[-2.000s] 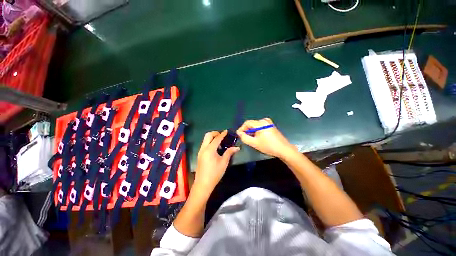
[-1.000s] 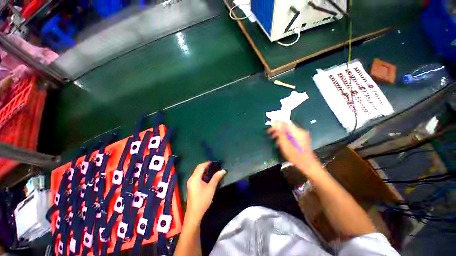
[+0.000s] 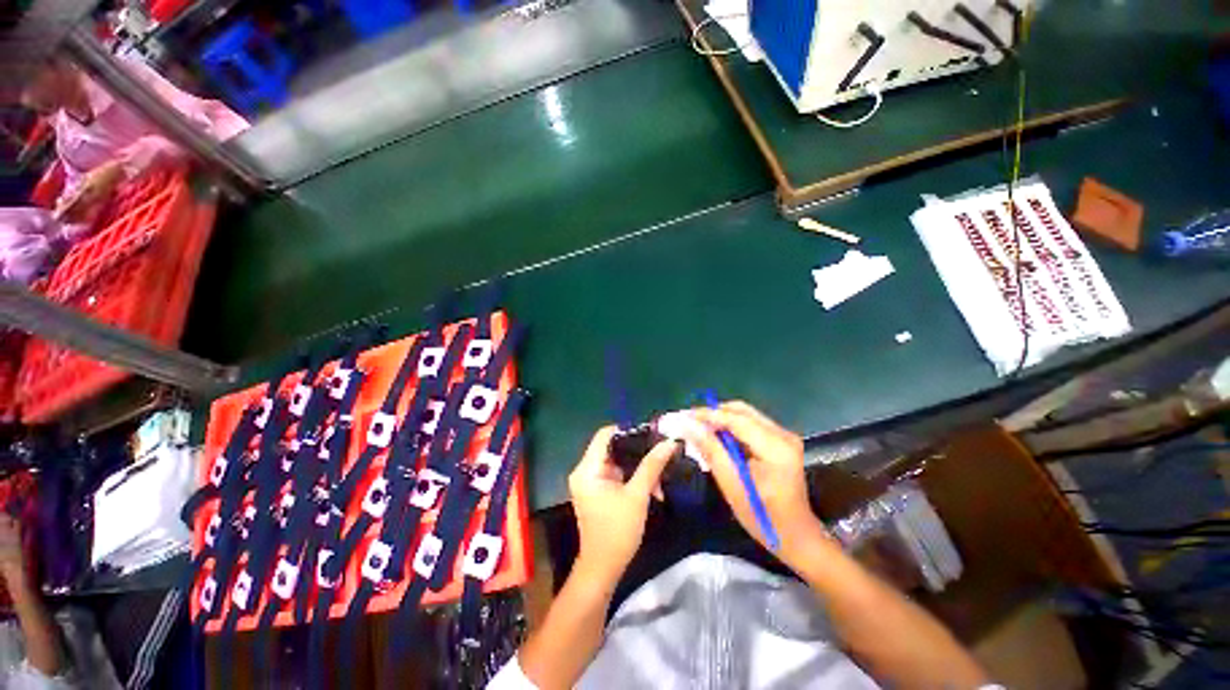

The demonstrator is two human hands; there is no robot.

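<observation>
My left hand (image 3: 617, 496) holds a dark watch (image 3: 631, 445) by its head, low over the bench's front edge, with a dark strap (image 3: 617, 382) trailing away from it. My right hand (image 3: 755, 472) touches the watch from the right. It holds a blue pen-shaped tool (image 3: 749, 488) across the fingers and a crumpled white piece (image 3: 684, 429) in the fingertips, against the watch. The fingers hide part of the watch head. Another white piece (image 3: 851, 278) lies on the green bench.
An orange-red tray (image 3: 525, 550) with rows of watches is at left. A tan stick (image 3: 828, 231), white sheet pack (image 3: 944, 256), orange-brown block (image 3: 1109, 213) and blue-and-white instrument (image 3: 863, 61) are at right. A person in pink (image 3: 149, 108) is at far left, beside red crates (image 3: 128, 290).
My right hand reached to the white pieces and came back to the watch with one in its fingertips. One white piece remains on the bench. The camera view shifted.
</observation>
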